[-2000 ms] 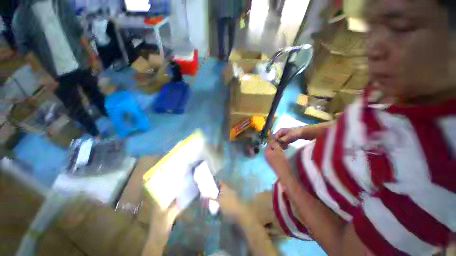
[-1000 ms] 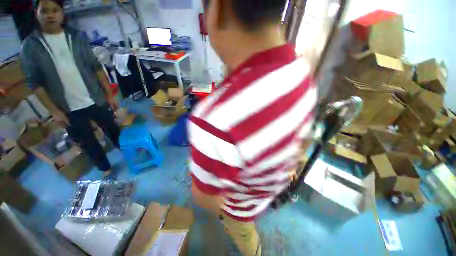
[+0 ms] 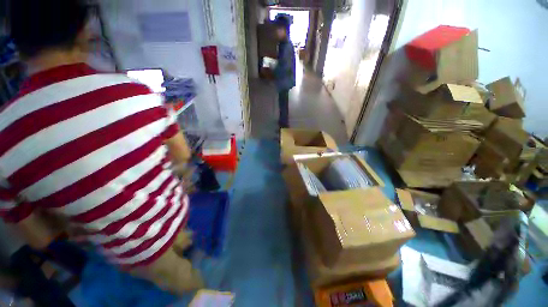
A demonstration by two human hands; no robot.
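Observation:
Neither of my hands is in view. The top edge of a pale sheet (image 3: 213,298) shows at the bottom edge; what holds it is out of the picture. Nearest in front, an open carton (image 3: 360,223) with upright pale sheet-like goods (image 3: 345,174) inside stands on other cartons. An orange pallet truck base (image 3: 354,295) with dark lettering shows below them. A smaller open carton (image 3: 305,141) stands behind. A dark blurred shape (image 3: 494,264), possibly the truck's handle, is at the lower right.
A person in a striped shirt (image 3: 96,162) is close on the left, back turned. Another person (image 3: 285,69) stands in the doorway corridor. A blue crate (image 3: 209,222) and red box (image 3: 220,154) are left of the blue floor strip (image 3: 258,210). Cartons (image 3: 432,144) are heaped right.
The striped-shirt person has shifted from the middle to the left of the view. The doorway and stacked cartons now show. My hands, the phone and the yellow-edged papers seen two seconds ago are out of view.

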